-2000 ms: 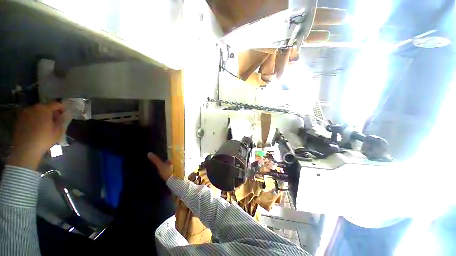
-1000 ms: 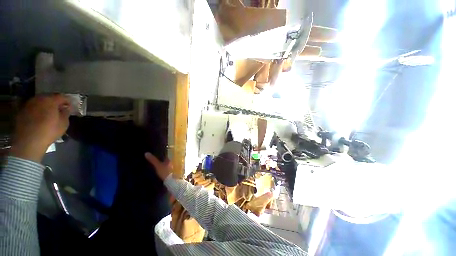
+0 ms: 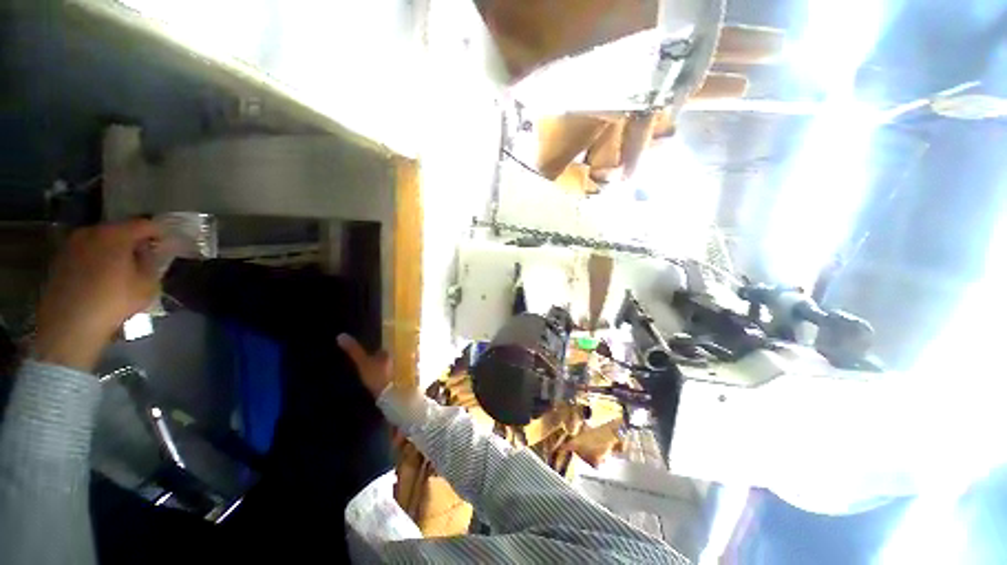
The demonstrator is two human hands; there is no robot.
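My left hand [image 3: 99, 285], in a striped sleeve, is at the left with its fingers closed on a small shiny, crinkled clear-silver item [image 3: 186, 236]; what it is cannot be told. My right hand [image 3: 367, 366] is near the worn yellow table edge [image 3: 407, 265], over dark cloth. Only a finger or thumb and part of the hand show, so its hold is unclear. The dark cylinder arm [image 3: 517, 370] and the white sewing machine [image 3: 773, 425] are at the right, with neither hand on them.
Brown leather scraps [image 3: 591, 436] lie around the machine base, with a small green cap [image 3: 586, 343]. A chain [image 3: 574, 241] hangs across the white surface. Brown pieces [image 3: 574, 33] are at the top. A blue object [image 3: 261, 381] and a shiny metal bar [image 3: 166, 433] are below the table.
The view shifts slightly. My left hand has turned, and more of the shiny item shows beyond its fingers than two seconds ago. My right hand stays by the table edge.
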